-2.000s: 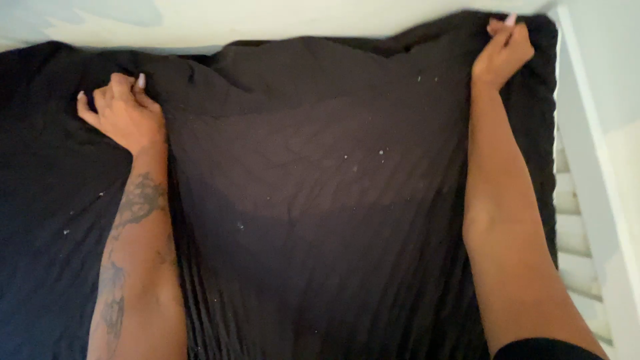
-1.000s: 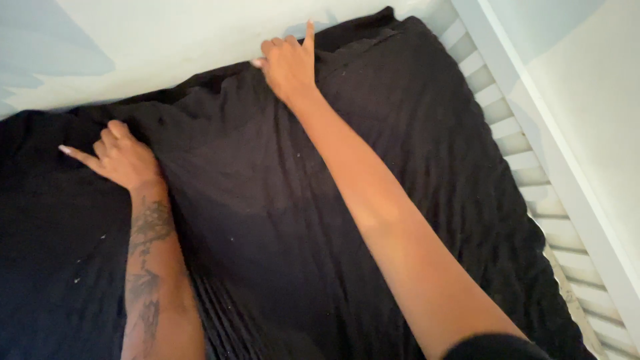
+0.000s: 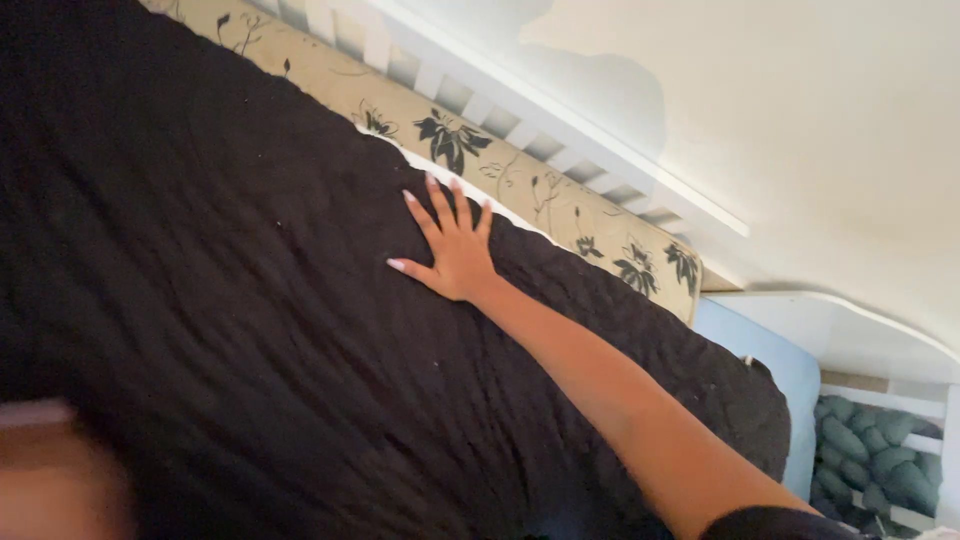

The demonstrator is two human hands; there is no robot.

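Note:
A wrinkled black sheet (image 3: pixel 262 285) spreads over a mattress (image 3: pixel 525 176) whose beige side, printed with dark flowers, is exposed along the far edge. My right hand (image 3: pixel 457 251) lies palm down on the sheet near that edge, fingers spread, gripping nothing. A thin strip of white fabric (image 3: pixel 510 214) shows between the black sheet and the mattress, just past my fingertips. My left hand (image 3: pixel 60 472) is a blur at the lower left, over the sheet; its fingers cannot be made out.
White slatted rail (image 3: pixel 540 90) runs along the mattress, with a pale wall (image 3: pixel 787 135) behind it. At the right are a light blue mattress or sheet (image 3: pixel 765 337), a white curved panel (image 3: pixel 840 330) and a dark green braided cushion (image 3: pixel 877 450) against white slats.
The view has swung far to the right, bringing in the floral mattress side and the blue bedding. My right hand has gone from the sheet's wall-side edge to lying flat with fingers spread.

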